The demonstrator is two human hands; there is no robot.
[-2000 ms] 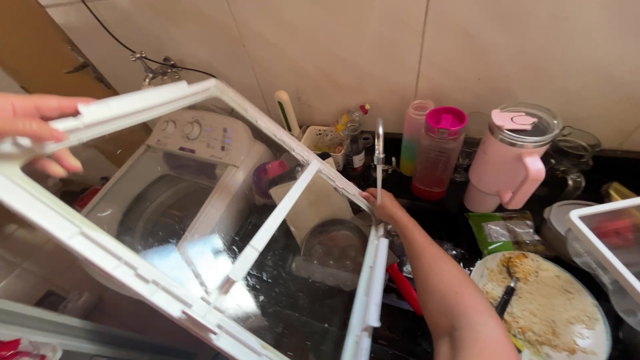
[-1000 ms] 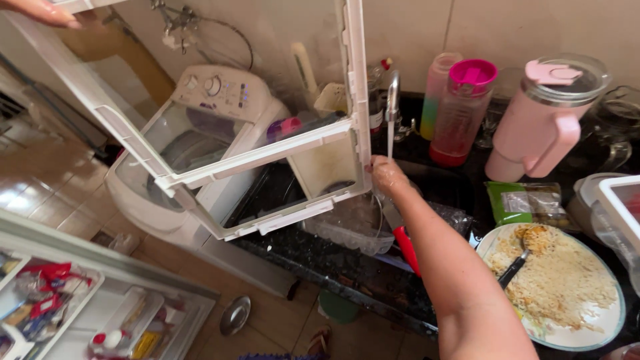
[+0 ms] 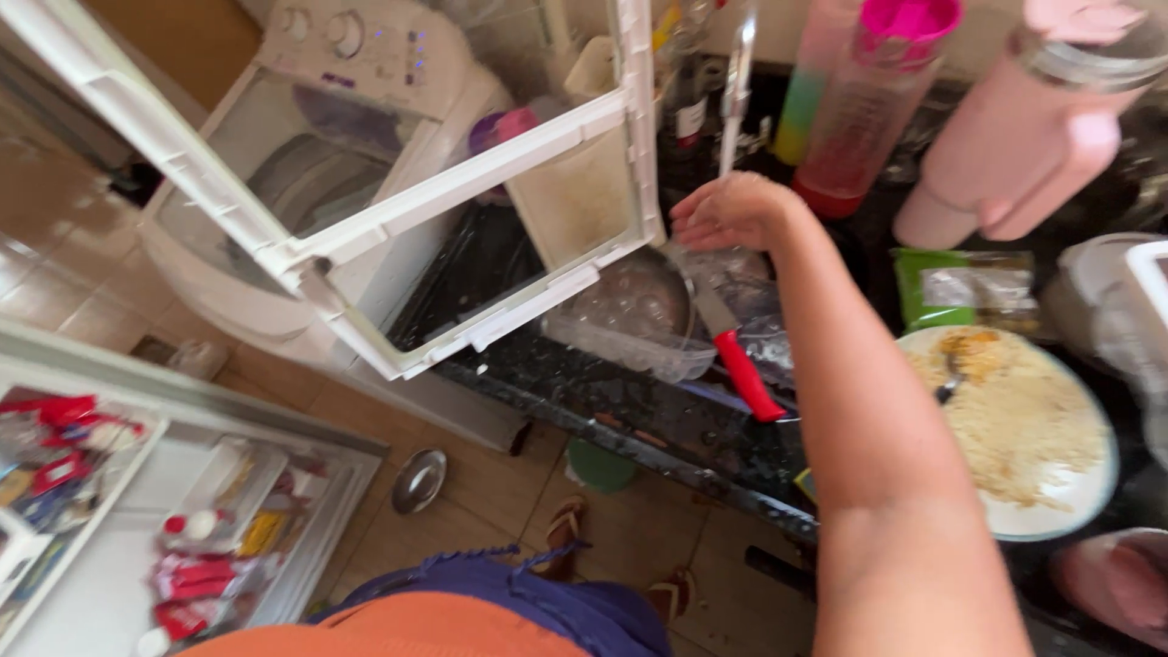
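My right hand is cupped under the stream from the chrome faucet, its fingers beside the edge of a white-framed glass refrigerator shelf. The shelf stands tilted over the counter and the front of the sink. My left hand is out of frame; the shelf runs past the top left edge. Below my right hand lies a knife with a red handle, next to a clear plastic container and a round metal pan. A pale cutting board shows behind the shelf glass.
A top-loading washing machine stands at the left, an open refrigerator door with packets at lower left. On the black counter are a plate of rice, a pink tumbler, a pink-lidded bottle and a green packet.
The shelf has swung from a broad slant to a steeper tilt. My right hand has left its edge and turned under the water. My left hand, seen on the shelf earlier, is out of view.
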